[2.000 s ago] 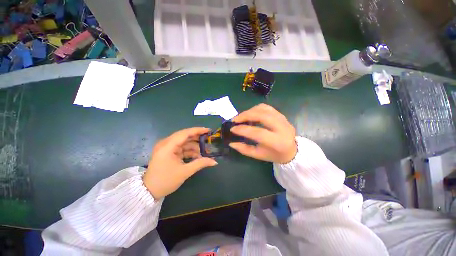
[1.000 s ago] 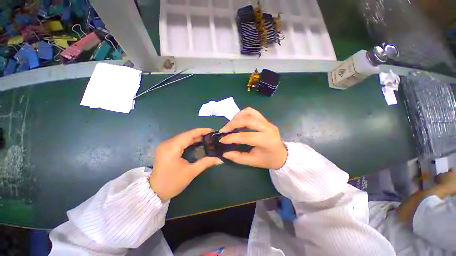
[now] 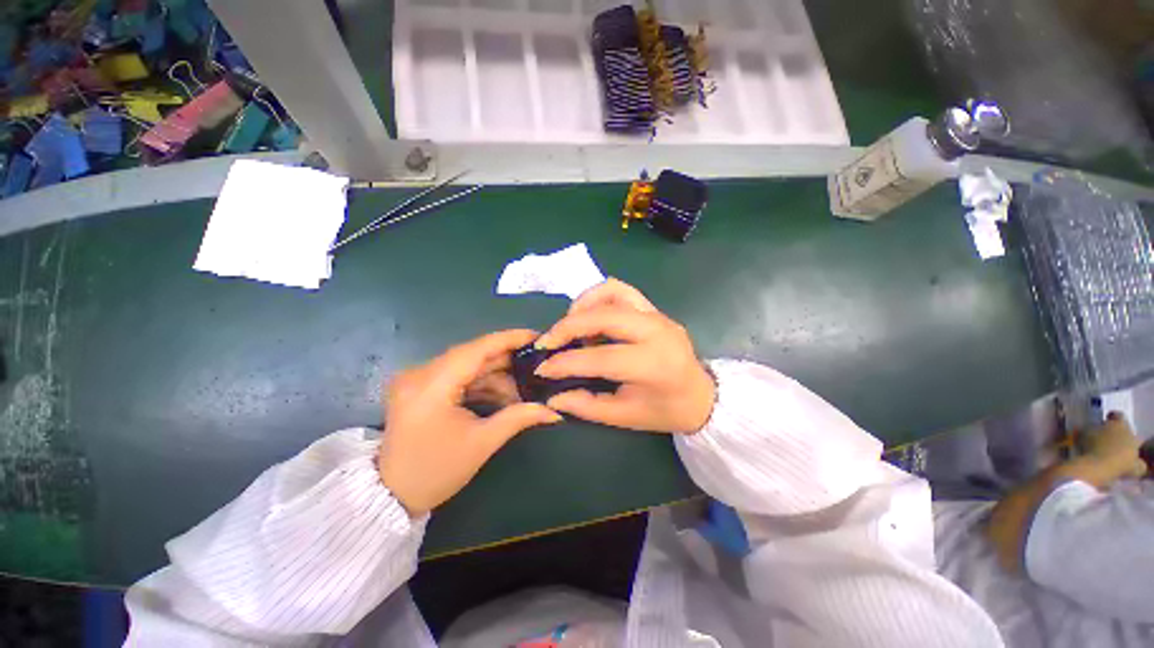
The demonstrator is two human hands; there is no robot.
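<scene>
My left hand (image 3: pixel 443 411) holds the left side of a black watch case, thumb below and fingers above. My right hand (image 3: pixel 639 361) is on a black display module (image 3: pixel 529 365) that lies against the case between both hands. The fingers hide most of both parts and no orange tail shows there. A loose white lint-free wipe (image 3: pixel 552 271) lies just above my right hand. A small display stack (image 3: pixel 676 204) with orange-gold tails lies on the bench below the tray.
A white wipe stack (image 3: pixel 271 224) and tweezers (image 3: pixel 403 210) lie at left. A blister tray (image 3: pixel 487 76) stands behind the ledge, binder clips (image 3: pixel 63 114) upper left. A bottle (image 3: pixel 886 168), crumpled wipe (image 3: pixel 985 213) and clear plastic trays (image 3: pixel 1095 279) are at right. A person's arm (image 3: pixel 1076 494) shows lower right.
My right hand has moved left, bringing the display module onto the case. The orange tail and the open case centre are now out of sight. A neighbouring person's arm has come in at lower right.
</scene>
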